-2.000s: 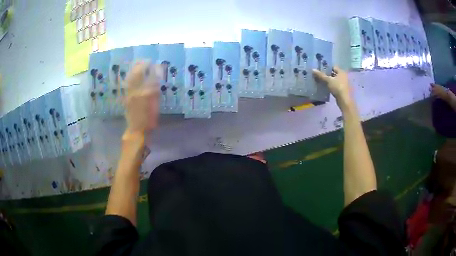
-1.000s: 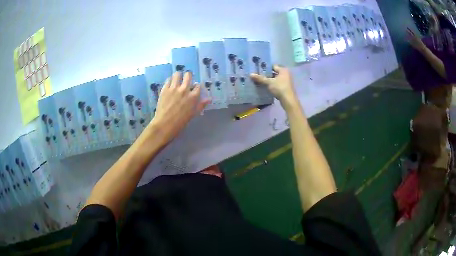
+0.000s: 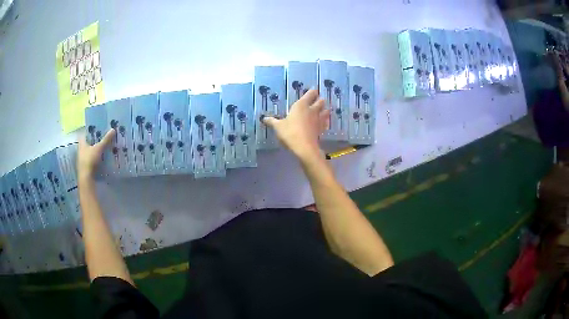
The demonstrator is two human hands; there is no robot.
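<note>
A row of several slim light blue product boxes (image 3: 207, 134) lies side by side in front of me, their dark printed pictures facing up. My left hand (image 3: 93, 149) is at the row's left end, its thumb over the leftmost boxes and its fingers partly hidden at the outer side. My right hand (image 3: 301, 124) is spread over boxes right of the middle, fingers apart, touching or just above them. I cannot tell whether either hand grips a box. A yellow and black marker pen or cutter (image 3: 342, 152) lies below the row's right end.
Another group of product boxes (image 3: 34, 190) is at the left and one more (image 3: 458, 61) at the back right. A yellow label sheet (image 3: 80, 75) lies at the back left of the white table (image 3: 206, 37). A person in purple (image 3: 552, 118) is at the right edge.
My left hand has moved from the row's middle to its left end. My right hand has left the right end and is now over inner boxes. The view has shifted.
</note>
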